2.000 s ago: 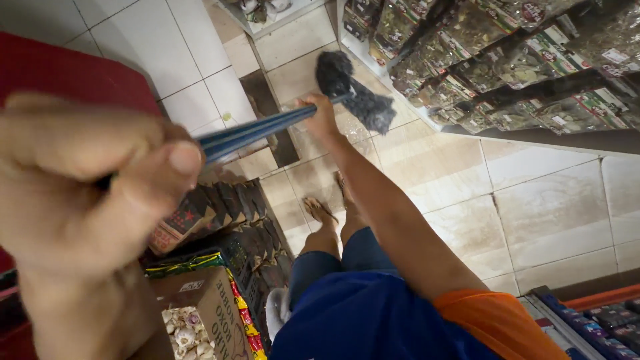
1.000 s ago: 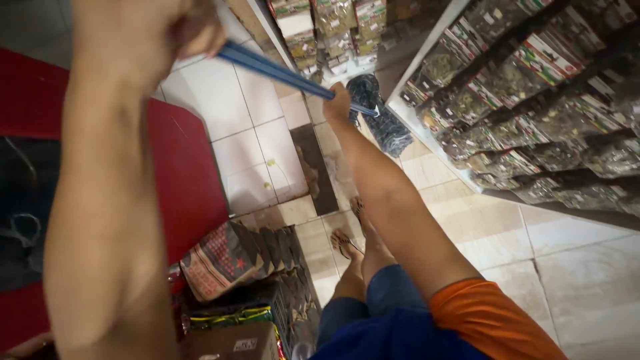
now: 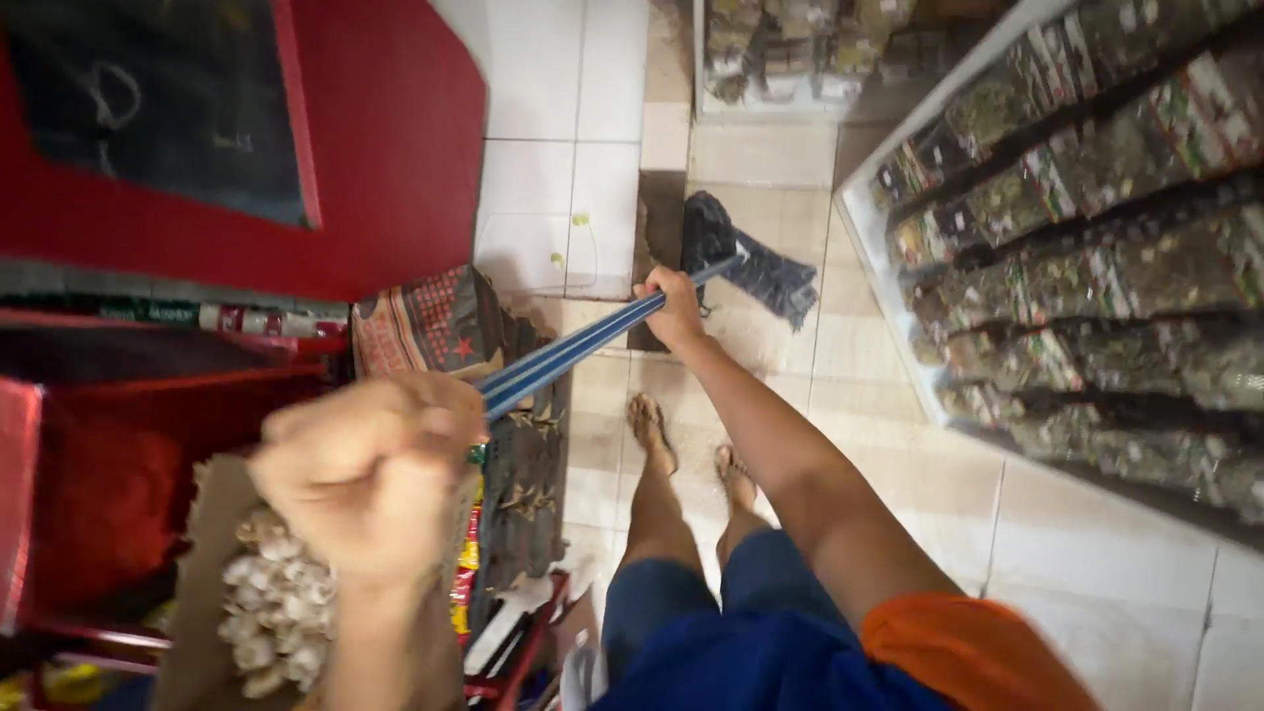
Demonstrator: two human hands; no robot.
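Observation:
My left hand (image 3: pixel 370 474), close to the camera and blurred, is closed around the upper end of a blue striped pole (image 3: pixel 573 351). Lower down the same pole, my right hand (image 3: pixel 673 304) grips it with the arm stretched out. At the pole's far end a dark cloth (image 3: pixel 775 281) lies on the tiled floor in front of my feet, bunched on one side and spread on the other. The cloth hides how it is joined to the pole. A dark strip (image 3: pixel 662 217) in the floor runs beside it.
Shelves of packaged goods (image 3: pixel 1096 267) stand at right, with another rack (image 3: pixel 780 59) at the top. At left are a red panel (image 3: pixel 395 138), a stack of printed bags (image 3: pixel 425 321) and a cardboard box (image 3: pixel 202 553) holding garlic bulbs (image 3: pixel 276 602). My sandalled feet (image 3: pixel 647 425) are on the tiles.
My left hand has come down from the top left, where it was one second ago, to the lower left. Both hands have stayed on the pole. The view has shifted.

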